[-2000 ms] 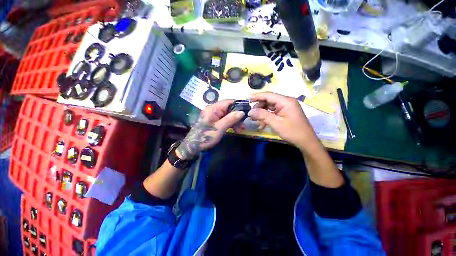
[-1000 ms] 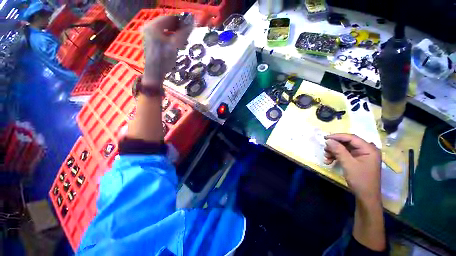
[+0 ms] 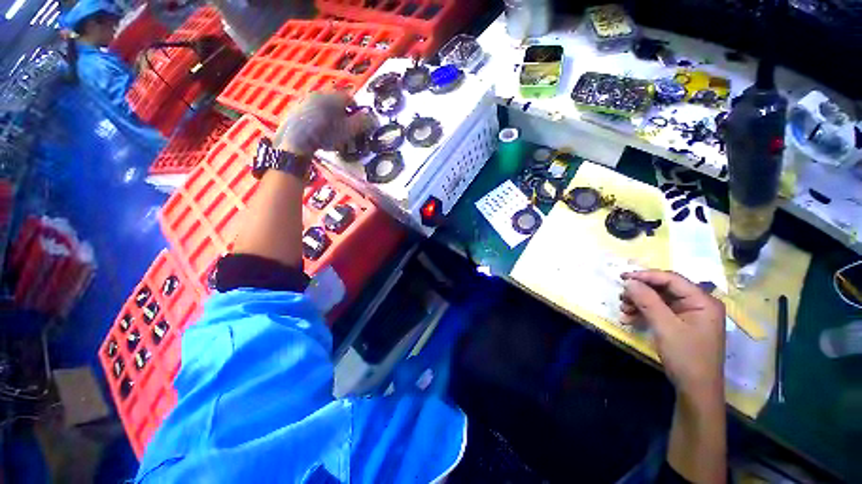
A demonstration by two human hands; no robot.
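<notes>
My left hand is blurred at the left edge of the white machine box, with its fingers at the black rings on top. Whether it grips one cannot be told. One black ring lies clear of the hand. My right hand is above the front of the pale mat, thumb and fingers drawn together. Whether something small is between its fingertips cannot be made out. Two black round units, one in the middle and one with a tab, lie on the mat.
Red trays with black units stand at the left. A thick dark tube hangs over the mat's right side. A thin dark tool lies at the right. A green roll stands behind a printed card. Another person is at the far left.
Two seconds ago both hands held a black unit over the mat. My left hand then went up left and has since lowered to the rings. My right hand stays over the mat.
</notes>
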